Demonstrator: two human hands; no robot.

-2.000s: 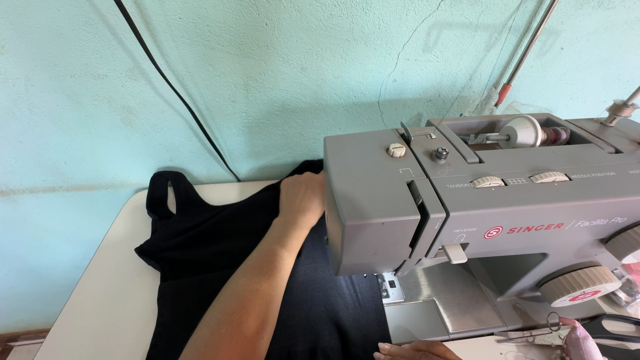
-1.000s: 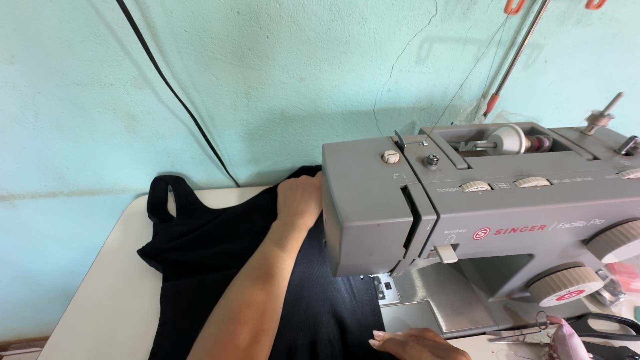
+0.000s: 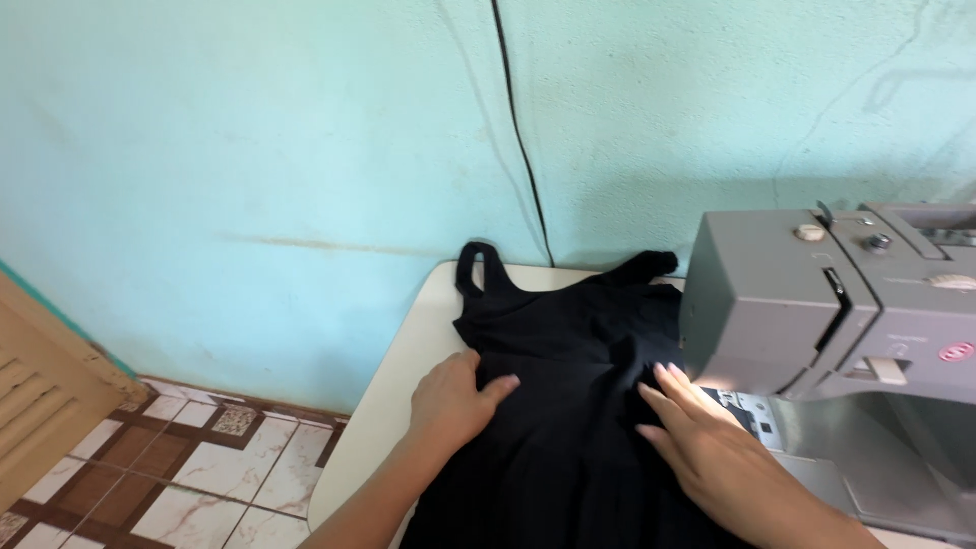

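Note:
A black sleeveless garment lies spread on the white tabletop, its two straps toward the wall. My left hand rests at the garment's left edge, thumb on the cloth and the other fingers along the edge. Whether it pinches any cloth is not clear. My right hand lies palm down on the garment's right side, fingers apart, just in front of the sewing machine's head. The grey Singer sewing machine stands to the right. Its metal needle plate shows partly beyond my right hand; the needle is hidden.
A turquoise wall rises behind the table, with a black cable hanging down it to the table's back edge. Patterned floor tiles and a slatted wooden door or shutter are at the left.
My left hand has come back from the garment's far right strap to its left edge. My right hand has moved from the near edge up onto the cloth. The view has swung left.

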